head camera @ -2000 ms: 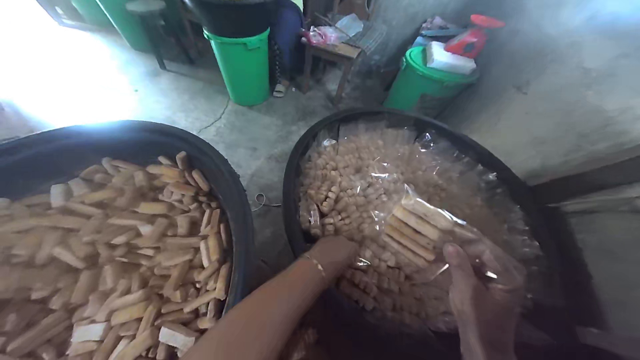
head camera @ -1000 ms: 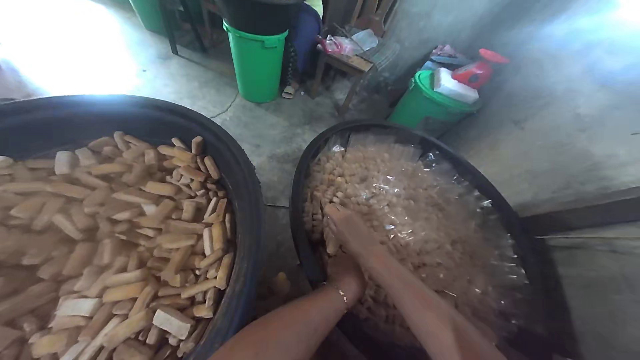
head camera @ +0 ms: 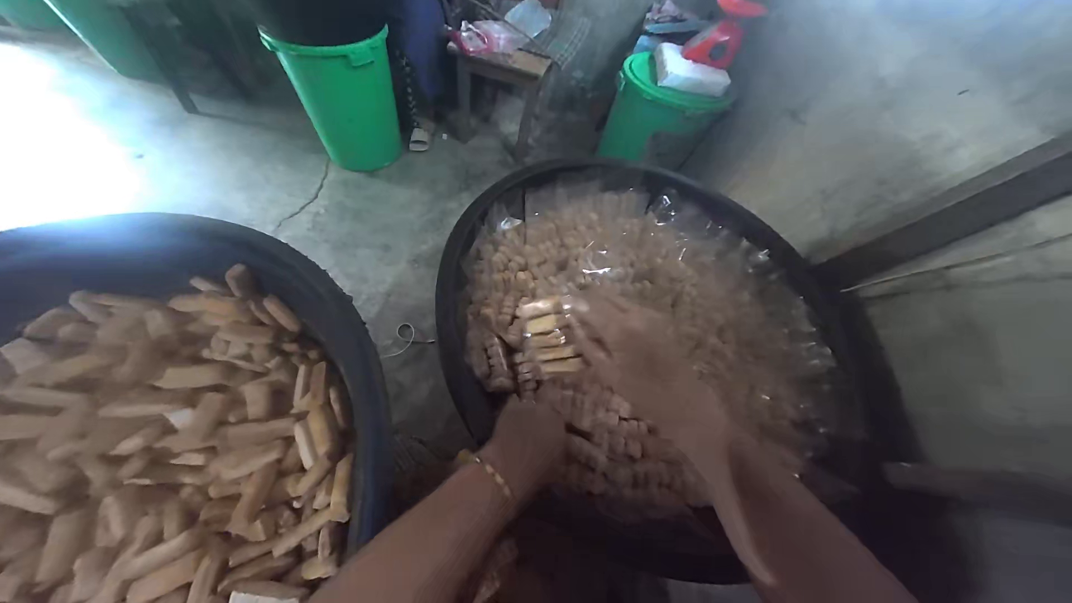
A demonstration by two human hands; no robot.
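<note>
A round black tub (head camera: 448, 335) at the centre right holds many clear plastic packets of short bread-like sticks. My right hand (head camera: 624, 343), blurred, is over these packets, its fingertips at a clear packet of several sticks (head camera: 548, 335); whether it grips the packet is unclear. Just below and to the left, my left hand (head camera: 528, 431) is lowered among the packets near the tub's left side, fingers hidden, a bracelet (head camera: 492, 476) on its wrist. On the left, a larger black tub (head camera: 364, 402) holds a heap of loose light-brown sticks (head camera: 201, 402).
Behind the tubs stand a green bin (head camera: 347, 105) and a lidded green bin (head camera: 653, 113) bearing a white block and a red object. A small wooden stool (head camera: 502, 67) holds plastic bags. A person's foot (head camera: 420, 138) shows beside the first bin. A concrete wall rises at the right.
Two seconds ago my right hand held a packet of sticks up over the right tub. One second ago both hands were close together at that tub's left side; now they are farther apart.
</note>
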